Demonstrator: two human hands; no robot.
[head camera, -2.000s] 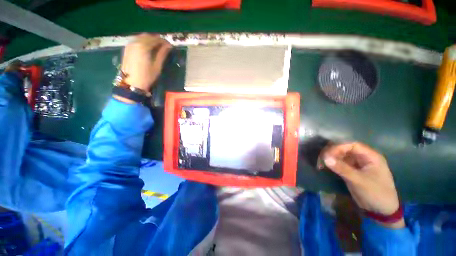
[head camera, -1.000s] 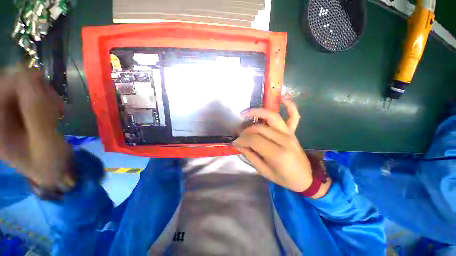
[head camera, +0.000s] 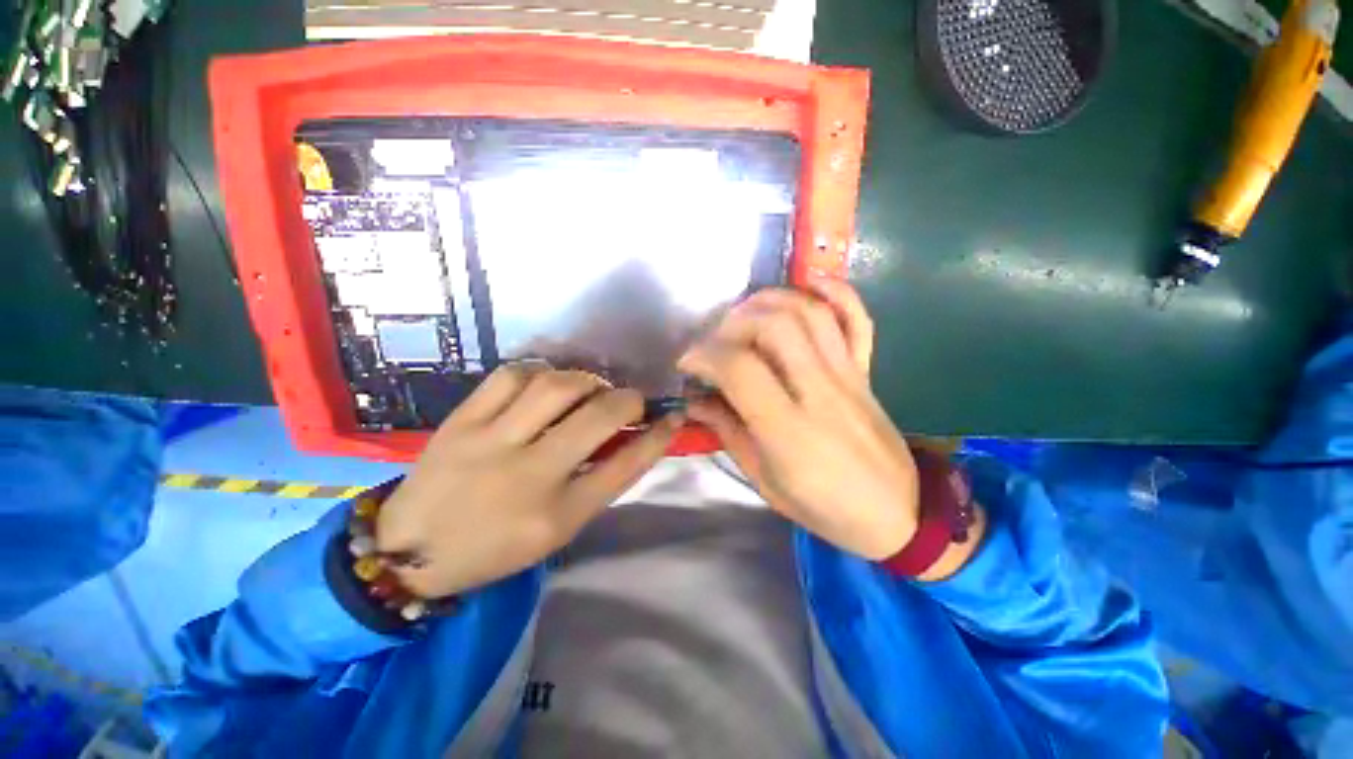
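An open tablet (head camera: 404, 282) lies inside a red holding frame (head camera: 245, 223), its large battery (head camera: 571, 245) glaring white. The main board (head camera: 389, 274) shows at its left end. My left hand (head camera: 512, 482) and my right hand (head camera: 809, 423) meet over the frame's front edge. Their fingertips pinch a small dark piece (head camera: 668, 405) between them, near the tablet's lower right part. What the piece is cannot be told; the fingers hide most of it.
A pile of wired boards (head camera: 67, 67) with black leads lies at the far left. An adhesive strip sheet (head camera: 549, 18) lies beyond the frame. A round screw dish (head camera: 1016, 57) and a yellow electric screwdriver (head camera: 1261, 126) lie right. Blue sleeves of other people show at both sides.
My left hand has come from the far left to the frame's front edge, beside my right hand. My right hand has stayed near the tablet's lower right. The view has shifted slightly.
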